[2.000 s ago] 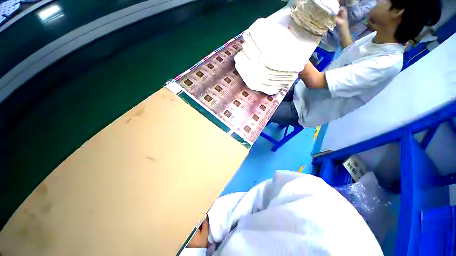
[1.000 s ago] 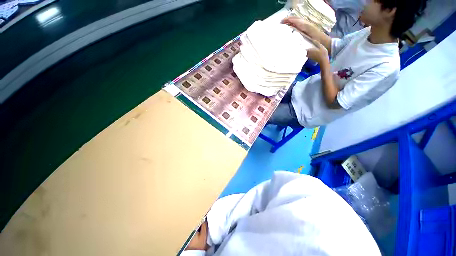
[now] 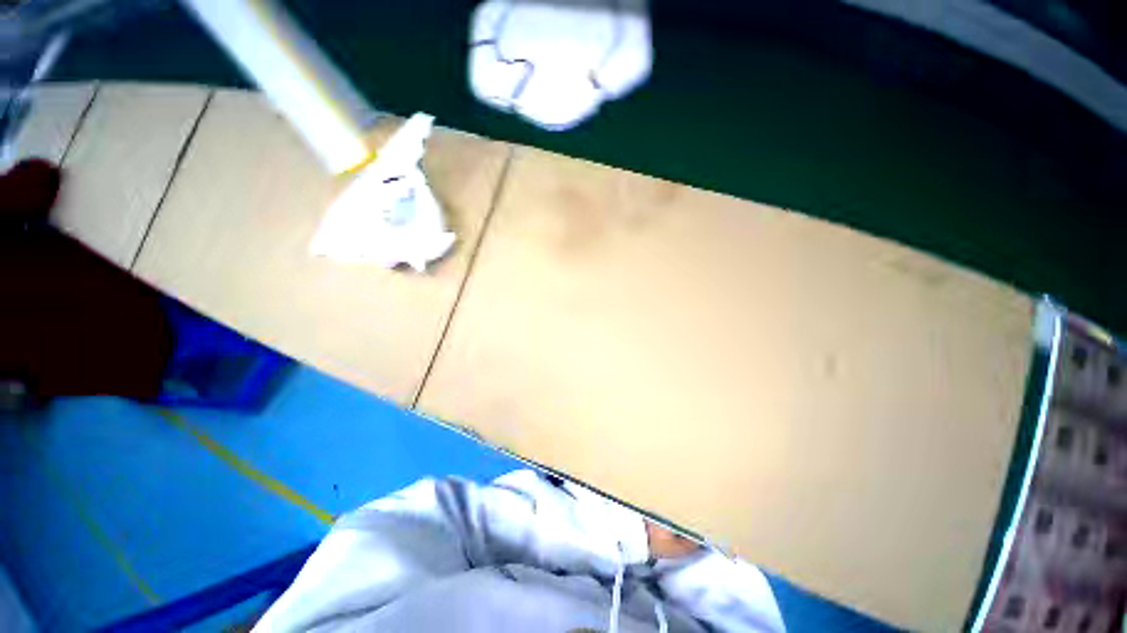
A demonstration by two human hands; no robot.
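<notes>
A white panel (image 3: pixel 562 56) with dark line marks lies on the green belt at the top. A thick white tube with a yellow end (image 3: pixel 291 93), probably the caulking gun's cartridge, slants in from the top left. Its yellow end meets a crumpled white tissue (image 3: pixel 389 216) on the tan board (image 3: pixel 692 322). The nozzle cannot be made out. A small patch of skin shows between white sleeves at the board's near edge. I cannot tell which of my hands it belongs to. The fingers are hidden, and neither hand is seen touching the panel, tube or tissue.
The dark green conveyor belt (image 3: pixel 791 161) runs beyond the board. A square-patterned sheet (image 3: pixel 1069 495) is at the right edge. A person's dark red sleeve or clothing (image 3: pixel 80 309) is at the far left, near a blue stool (image 3: pixel 229 365). Blue floor (image 3: pixel 371 439) lies below.
The view has swung left. The panel on the belt, tube, tissue and dark red clothing have come into view; the neighbour in white and the stacked panels have left it. The skin patch remains by the board edge.
</notes>
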